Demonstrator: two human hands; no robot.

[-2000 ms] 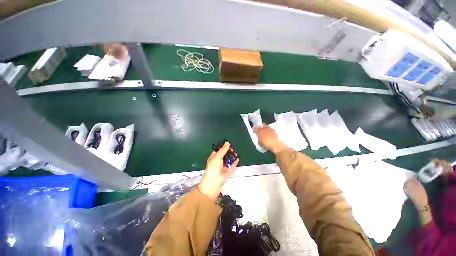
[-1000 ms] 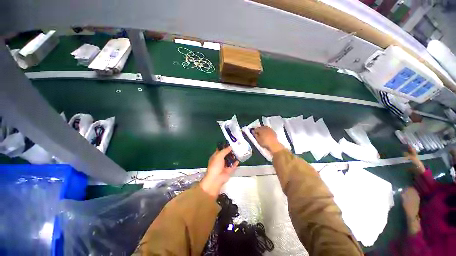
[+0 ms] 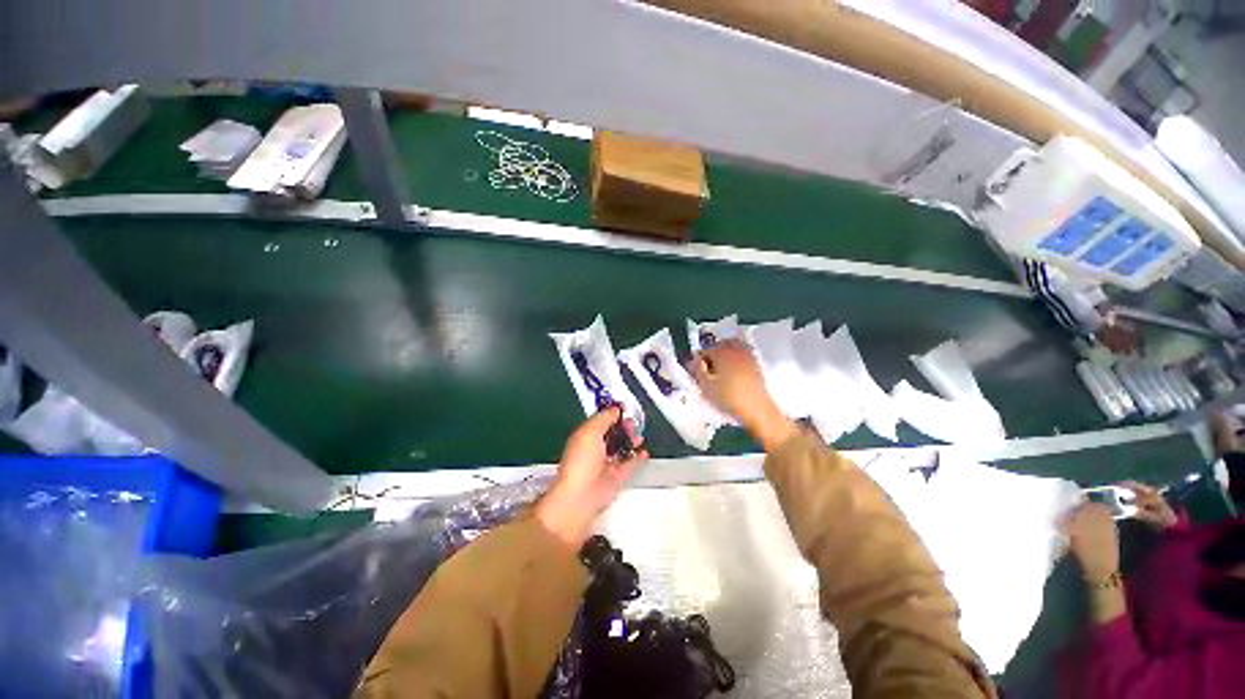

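Observation:
My left hand [image 3: 593, 467] holds a few small coiled black cables [image 3: 623, 434] just above the belt's near rail. My right hand [image 3: 732, 382] reaches over the belt, its fingers at the open top of a white-wrapped unit [image 3: 716, 332]; whether the fingers still hold a cable is hidden. Two wrapped units to its left, one [image 3: 590, 366] and another [image 3: 668, 388], have dark cables in them. More white-wrapped units [image 3: 833, 376] stand in a row to the right. A pile of black cables [image 3: 653, 653] lies in front of me.
A clear poly bag [image 3: 328, 594] and blue tote [image 3: 184, 508] are at left, behind a grey post [image 3: 164, 335]. White foam sheets [image 3: 990, 560] lie at right, beside a person in magenta [image 3: 1174, 615]. A brown box [image 3: 649, 184] is across the belt [image 3: 451, 294].
The wrapped units with cables have shifted left along the belt. My right hand has moved from one unit to the one after it on the right. My left hand stays near the rail with cables.

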